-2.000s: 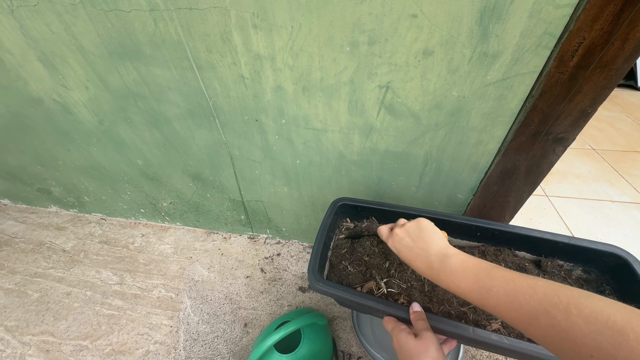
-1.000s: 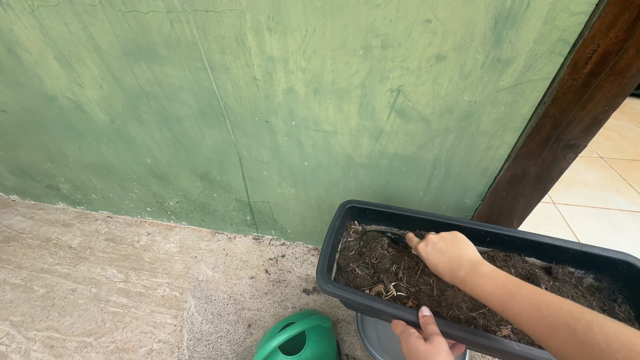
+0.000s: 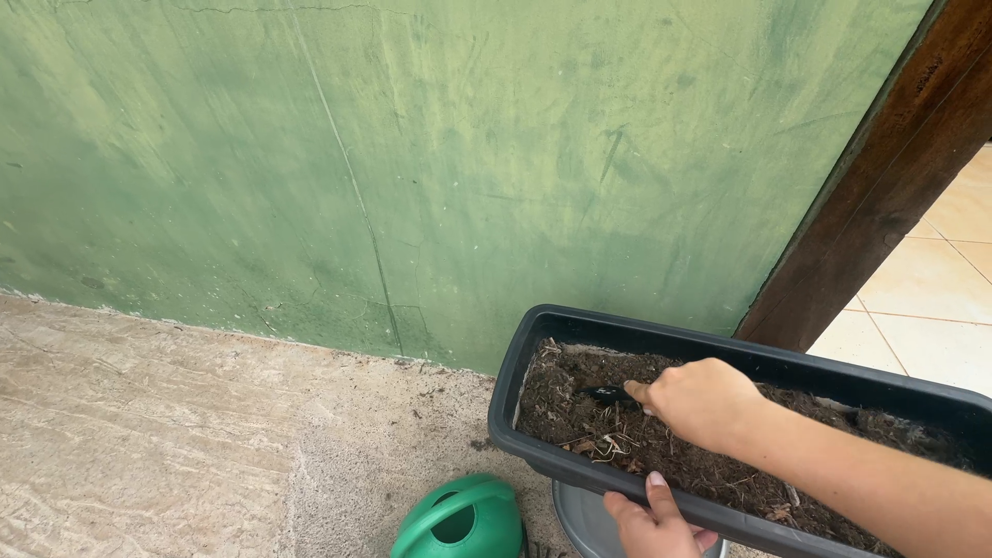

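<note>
A long dark plastic planter box (image 3: pixel 508 411) holds brown soil (image 3: pixel 674 457) with dry roots and leaf bits. My right hand (image 3: pixel 701 403) reaches over it from the right, closed around a small black hand tool (image 3: pixel 608 394), probably a trowel, whose dark end lies in the soil near the planter's left end. The tool's grip is hidden in my fist. At the near long side, my left hand (image 3: pixel 659 519) holds the planter's rim, thumb on top and fingers below.
A green plastic watering can (image 3: pixel 465 515) stands on the concrete floor (image 3: pixel 364 457) left of my left hand. Under the planter is a grey round object (image 3: pixel 593 519), partly hidden. Behind rise a green wall (image 3: pixel 465 194) and a dark wooden post (image 3: pixel 868 194), with floor tiles beyond.
My right hand has shifted along the soil, and the black tool's end now shows more plainly than before. My left hand has stayed at the planter's near rim.
</note>
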